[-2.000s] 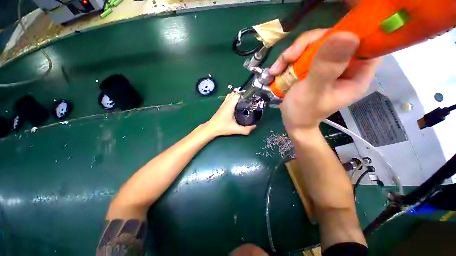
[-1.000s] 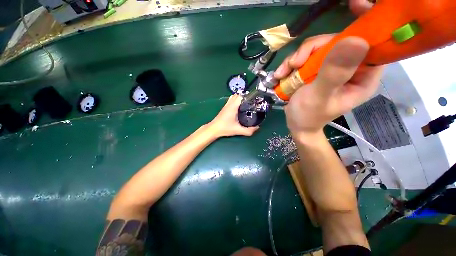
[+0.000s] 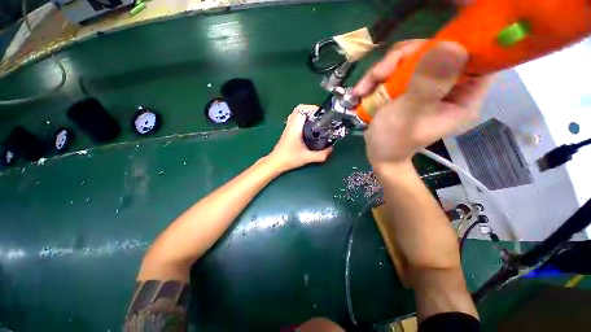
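My left hand [image 3: 299,141] is closed around a round black housing [image 3: 316,136] on the green belt, its open end facing up. My right hand [image 3: 421,104] grips the large orange electric screwdriver [image 3: 505,39], slightly blurred, with a green button on its side. The screwdriver's silver metal nose [image 3: 343,104] is over the housing's upper part; whether the tip touches a screw cannot be told. A tan tape piece [image 3: 354,44] hangs by the nose. The inside of the housing is partly hidden by the nose.
Black cylinders [image 3: 241,102] and pale round parts [image 3: 146,120] lie in a row on the green belt [image 3: 129,214] to the left. A pile of small screws [image 3: 363,184] lies near a cardboard strip [image 3: 391,243]. A white feeder box [image 3: 499,155] and clear hose are right.
The row of cylinders and pale parts has moved right along the belt. A pale part formerly just beyond the held housing no longer shows. The held housing has shifted slightly and appears turned.
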